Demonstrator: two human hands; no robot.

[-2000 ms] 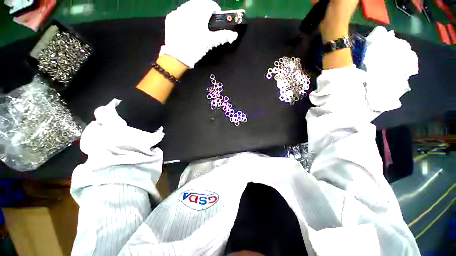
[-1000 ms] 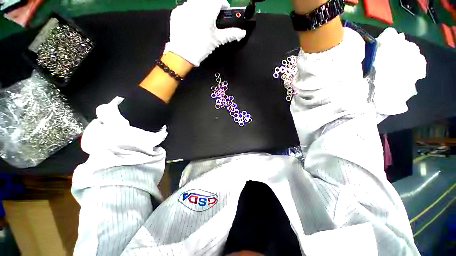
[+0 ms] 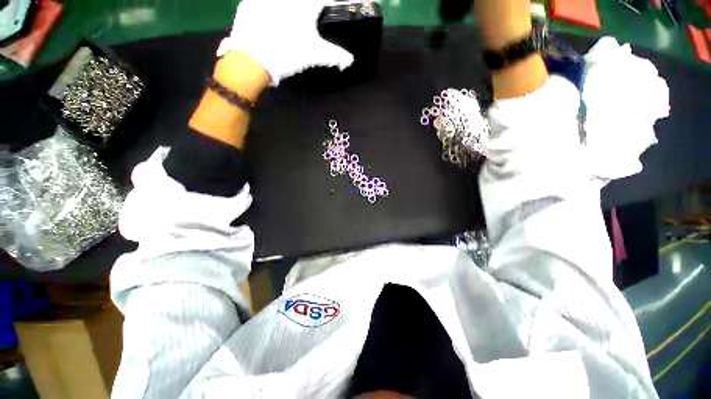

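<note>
My left hand (image 3: 282, 35), in a white glove, holds a black unit (image 3: 350, 23) with a pale metallic edge at the top centre. My right hand is cut off by the top edge; only its bare wrist (image 3: 504, 27) with a dark band shows. A blurred dark tool (image 3: 454, 11) shows at the top edge left of that wrist. A thin cluster of small rings (image 3: 350, 165) lies on the black mat below the unit. A denser heap of pale rings (image 3: 456, 123) lies beside my right sleeve.
A black parts box (image 3: 100, 95) of silver hardware stands far left, with a clear plastic bag (image 3: 58, 199) of hardware below it. A blue bin (image 3: 567, 66) is partly hidden beside a white cloth (image 3: 625, 105). Red parts (image 3: 575, 11) lie on the green surface.
My left hand and the unit have moved a little left and up. My right forearm has moved off the pale ring heap, and the hand has gone out past the top edge.
</note>
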